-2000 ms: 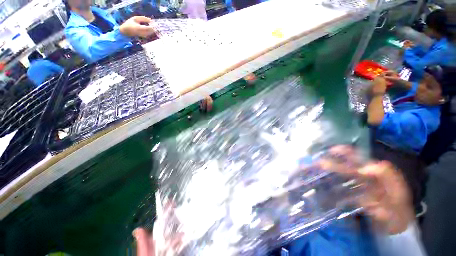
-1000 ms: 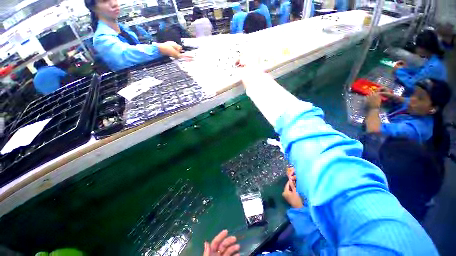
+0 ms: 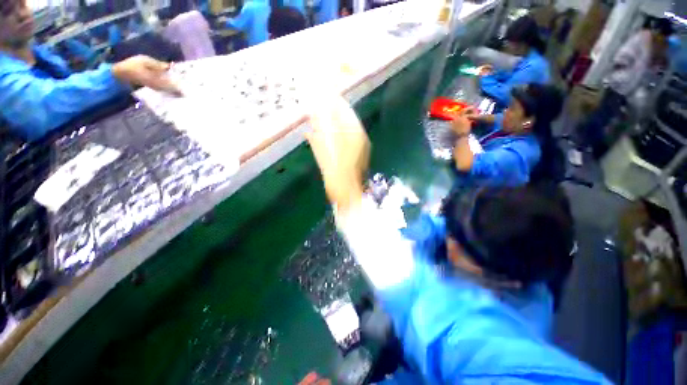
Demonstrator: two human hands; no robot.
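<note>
My right hand [image 3: 340,147] is blurred at the end of my outstretched blue sleeve, over the front edge of the raised pale shelf [image 3: 282,124]; whether it holds anything cannot be told. Small dark parts [image 3: 260,94] lie scattered on the shelf beyond it. My left hand [image 3: 315,379] shows only as fingertips at the bottom edge. A clear blister tray [image 3: 233,350] lies on the green mat [image 3: 188,271] at the lower left. A zip bag with a white label [image 3: 343,323] lies beside a second clear tray [image 3: 324,263], left of my sleeve.
Black gridded trays [image 3: 128,188] with a white paper [image 3: 75,177] stand on the shelf at left. A person in blue [image 3: 60,94] reaches over the shelf from behind. A dark-haired person [image 3: 516,233] sits close at my right. Farther along, a person holds a red item [image 3: 450,110].
The large clear tray held in both hands two seconds ago is no longer in them. My right arm now stretches to the shelf. The view has swung right, and my left hand has sunk lower.
</note>
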